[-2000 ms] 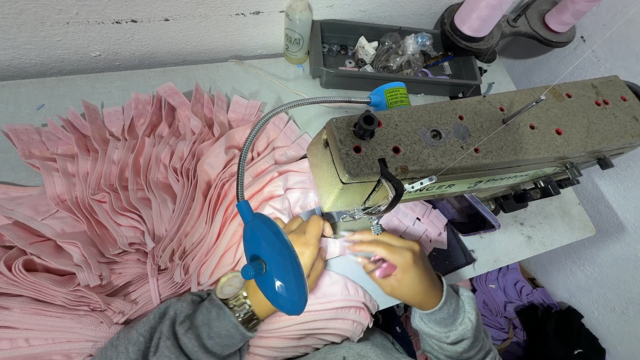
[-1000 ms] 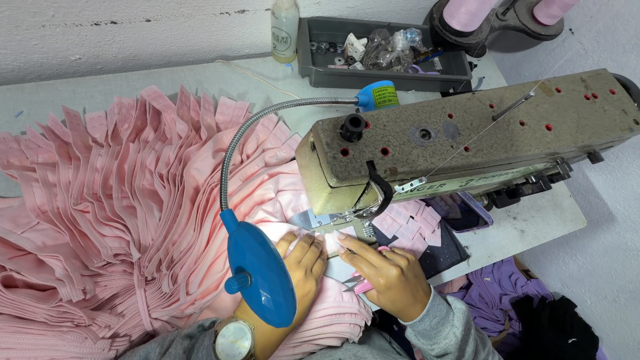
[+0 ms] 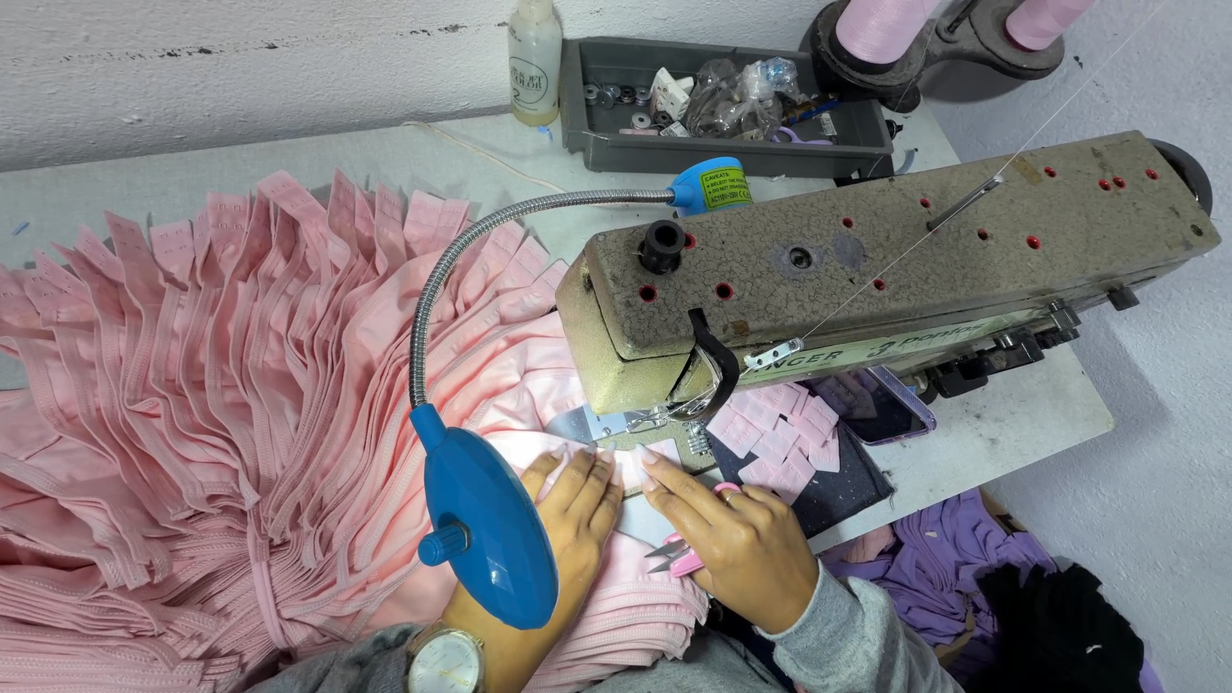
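My left hand (image 3: 573, 510) lies flat on pink fabric (image 3: 491, 375) just in front of the needle area of a Singer sewing machine (image 3: 866, 260). My right hand (image 3: 736, 539) has its fingertips on a small pale pink piece (image 3: 635, 467) at the bed, close to the left fingertips. Pink-handled thread snips (image 3: 681, 558) are held in the right hand, their blades sticking out below the palm toward the left. A large bundle of pink garments with hook-tape ends spreads to the left. Pink tape pieces (image 3: 780, 433) lie right of the needle area.
A blue gooseneck lamp (image 3: 491, 529) hangs over my left wrist. Behind the machine stand a grey tray (image 3: 722, 154) of bobbins and bags, a bottle (image 3: 534, 67) and thread cones (image 3: 885, 29). A phone (image 3: 876, 404) lies under the arm. Purple fabric (image 3: 962, 558) and black fabric (image 3: 1068, 626) are at lower right.
Two seconds ago my left fingers were curled at the needle area; now they are stretched out flat on the fabric. My right hand keeps the snips throughout.
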